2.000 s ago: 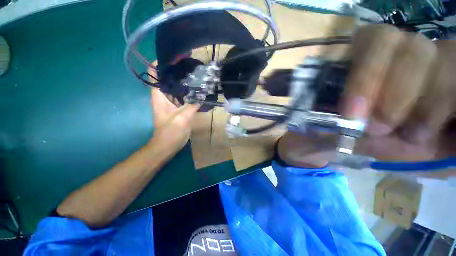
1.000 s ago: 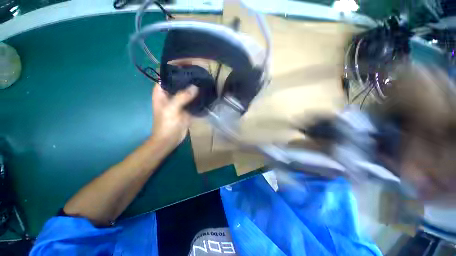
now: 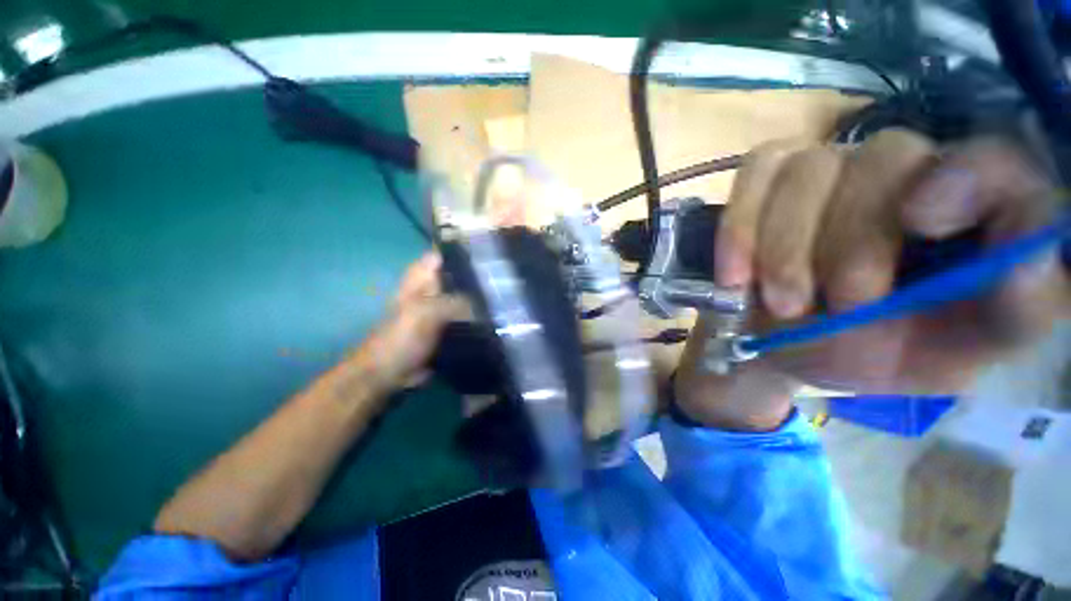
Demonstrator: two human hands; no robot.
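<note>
A black headset [image 3: 517, 317] with silver-grey headband hoops is held above the bench, turned so the hoops run down towards me; it is blurred. My left hand [image 3: 413, 323] grips an earcup at its left side. My right hand [image 3: 869, 241] is shut around the black grip of the screwdriver [image 3: 685, 252]. The driver points left, and its metal nozzle head [image 3: 578, 244] is at the headset's upper right side; blur hides whether they touch. A blue air hose [image 3: 904, 308] runs from the driver's fitting across the right hand.
Cardboard sheets [image 3: 716, 117] lie on the green mat [image 3: 200, 317]. A bundled black cable [image 3: 323, 123] lies at the back left. A whitish round tub [image 3: 35, 194] is at the left edge. A white rail [image 3: 341, 55] runs along the back. A carton [image 3: 957, 499] and blue bin [image 3: 898, 413] are at the lower right.
The headset has been turned, its hoops swinging from the top towards me. The right hand and driver have come back from the right to the headset. The cable bundle now shows at the back left.
</note>
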